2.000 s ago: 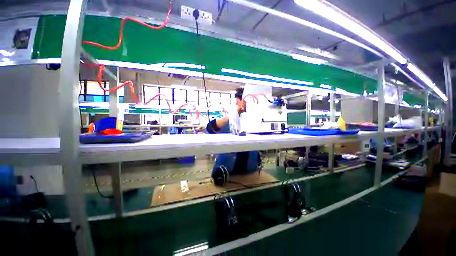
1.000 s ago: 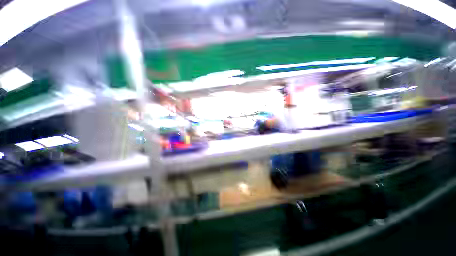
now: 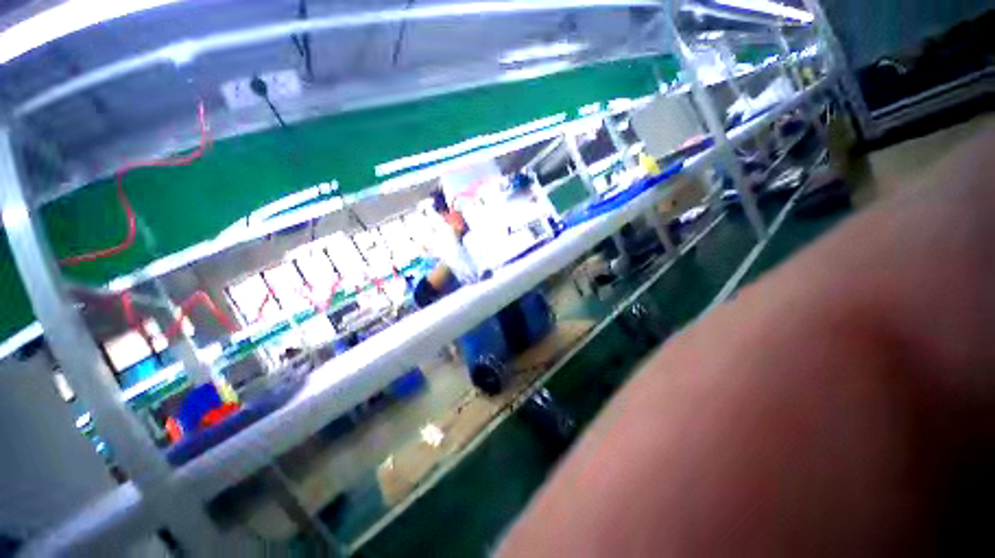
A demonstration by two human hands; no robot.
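Observation:
A large blurred patch of skin, which looks like my right hand [image 3: 764, 403], fills the lower right very close to the camera. Its fingers cannot be made out, nor whether it holds anything. My left hand is out of the picture. Beyond it, a black headset [image 3: 549, 414] with silver hoops lies on the dark green strip [image 3: 475, 474]. Another headset [image 3: 639, 318] lies farther right, partly blurred. A dark round headset part [image 3: 488, 374] is at the brown cardboard sheet [image 3: 409, 458] across the bench.
A white shelf [image 3: 382, 351] slopes across the view, with posts at left and right. It bears a blue and red item [image 3: 207, 409] in a dark tray and a blue tray [image 3: 622, 205]. A person [image 3: 436, 281] is behind the shelf. A red coiled hose hangs at left.
The view has swung and tilted, so the shelf now slopes up to the right. The large blurred hand has come into view at the lower right.

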